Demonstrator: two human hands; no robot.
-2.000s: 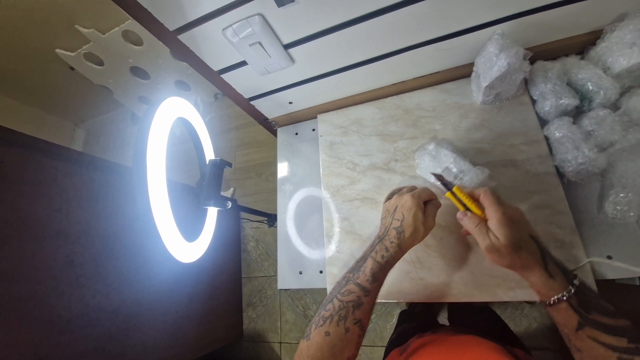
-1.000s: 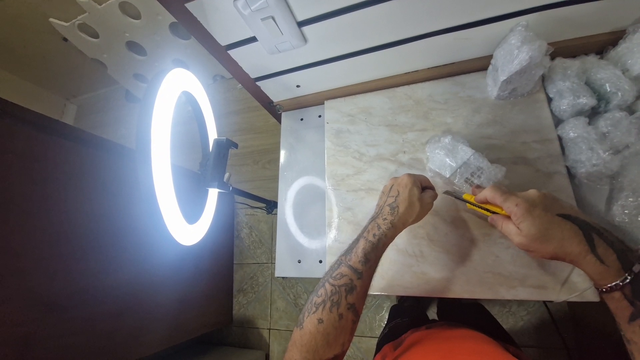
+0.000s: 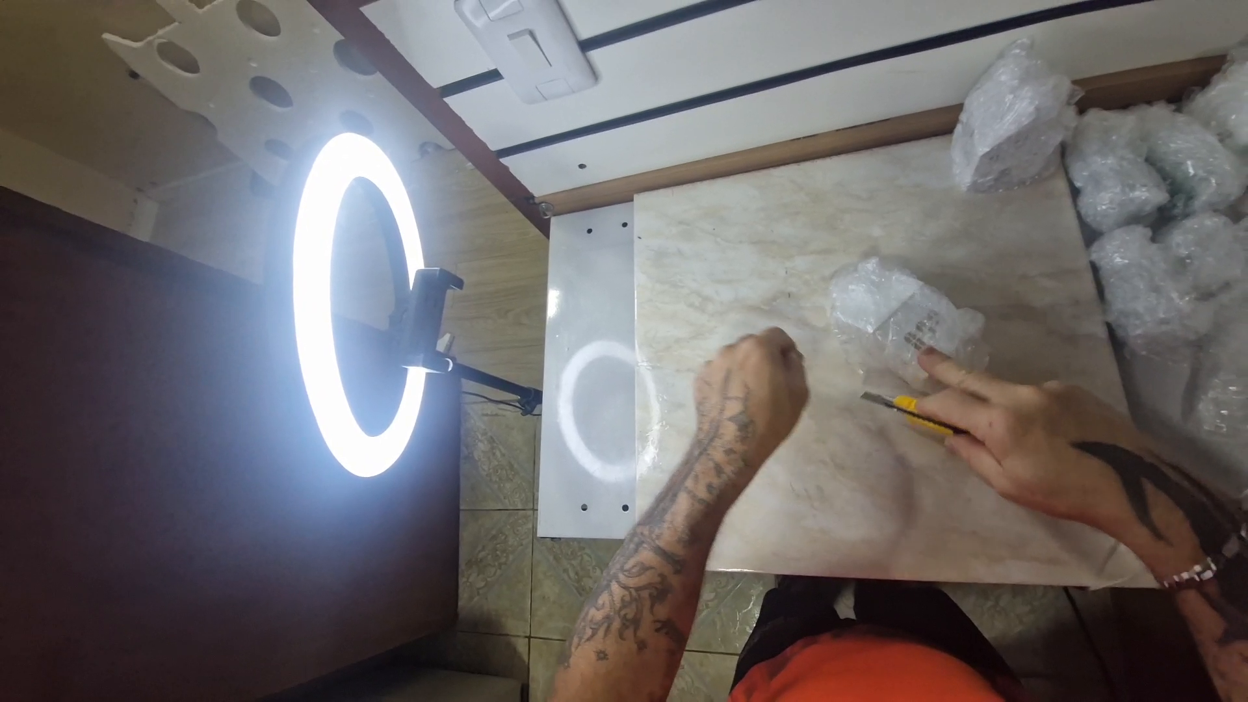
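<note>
A yellow snap-off utility knife (image 3: 921,413) is held in my right hand (image 3: 1024,434), its blade pointing left and a little up. One extended finger of that hand touches the lower edge of a bubble-wrapped item (image 3: 902,317), which bears a printed label. My left hand (image 3: 756,385) is closed in a fist above the marble-patterned tabletop (image 3: 760,263), left of the knife blade. Whether anything small is inside the fist cannot be seen. The contents of the wrapping are hidden too.
A lit ring light (image 3: 312,302) with a phone holder (image 3: 426,320) stands at the left. Another wrapped item (image 3: 1014,117) sits at the table's back right corner. Several more wrapped bundles (image 3: 1146,283) lie beyond the right edge. A switch plate (image 3: 531,49) is on the slatted wall.
The knife, raised at an angle two seconds ago, has come down lower over the table. My right hand's finger has extended onto the wrapped item. The left fist has moved slightly away from the blade.
</note>
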